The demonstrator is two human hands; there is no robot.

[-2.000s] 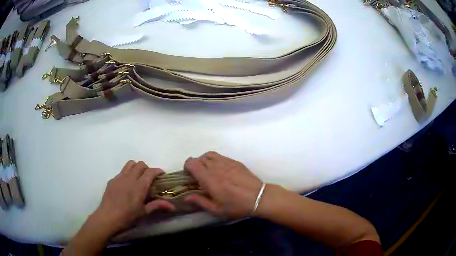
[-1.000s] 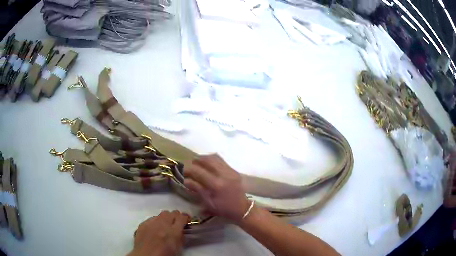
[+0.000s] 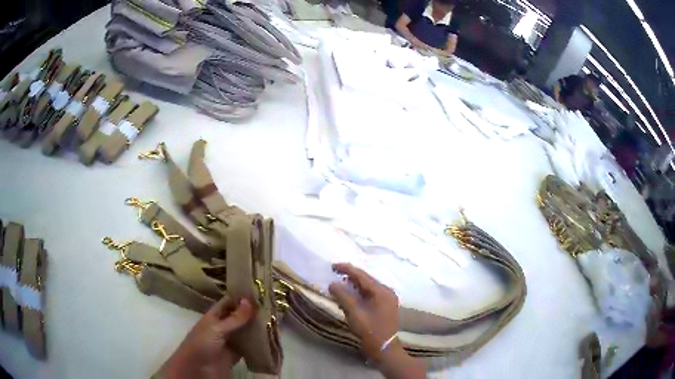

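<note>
My left hand [image 3: 211, 337] grips a coiled tan strap [image 3: 250, 296], held up on end over the webbing straps, with small gold metal parts at its right side. My right hand [image 3: 366, 307] is to the right of the coil, its fingertips pinching the end of a white band [image 3: 302, 255] that reaches toward the coil. The long tan webbing straps [image 3: 485, 326] lie curved beneath and behind both hands. Their gold snap hooks [image 3: 127, 255] are at the left, and more gold hooks [image 3: 462, 233] are at the right end.
Banded strap bundles [image 3: 111, 133] lie at upper left, others [image 3: 31, 296] at left. A grey-taupe pile [image 3: 178, 52], white stack [image 3: 377, 89] and loose white strips [image 3: 400, 237] are behind. A strap heap [image 3: 585, 222] and plastic bag [image 3: 614, 285] are right. People are beyond the table.
The view has tilted up. My left hand has lifted the coil from the table and turned it upright. My right hand has left the coil and moved right, to the white band.
</note>
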